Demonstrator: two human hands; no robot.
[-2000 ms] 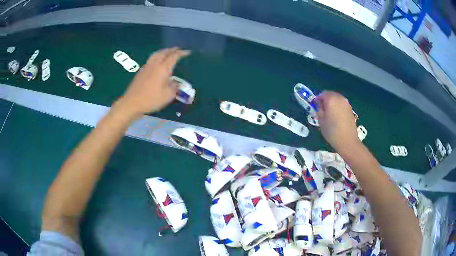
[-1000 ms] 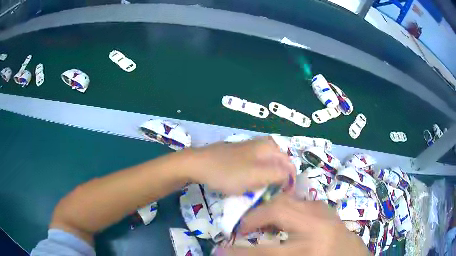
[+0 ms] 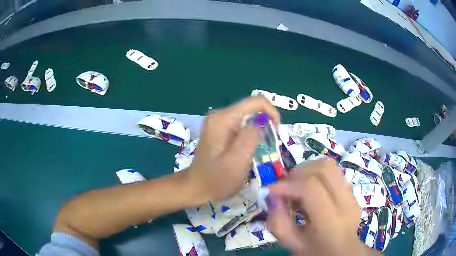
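My left hand (image 3: 225,150) holds a white housing shell (image 3: 268,150) with its open side up over the pile. Inside the shell a green circuit board (image 3: 267,142) and a bright blue block (image 3: 266,173) show, with a red patch beside the block. A purple glow or nail shows at the shell's far end; I cannot tell which. My right hand (image 3: 317,207) is at the shell's near end, fingertips pinched and blurred by a small pale piece. I cannot tell what that piece is or whether the fingers grip it.
A pile of printed white shells (image 3: 370,195) lies under and right of my hands, beside a clear plastic bag (image 3: 442,200). Flat white covers (image 3: 316,105) and a few shells (image 3: 93,82) lie on the green belt (image 3: 200,65), edged by a pale metal rail (image 3: 100,116).
Both hands have come from over the belt to the pile. The shell is now turned with its open side showing. The view has shifted slightly, and two shells now lie together on the belt's right.
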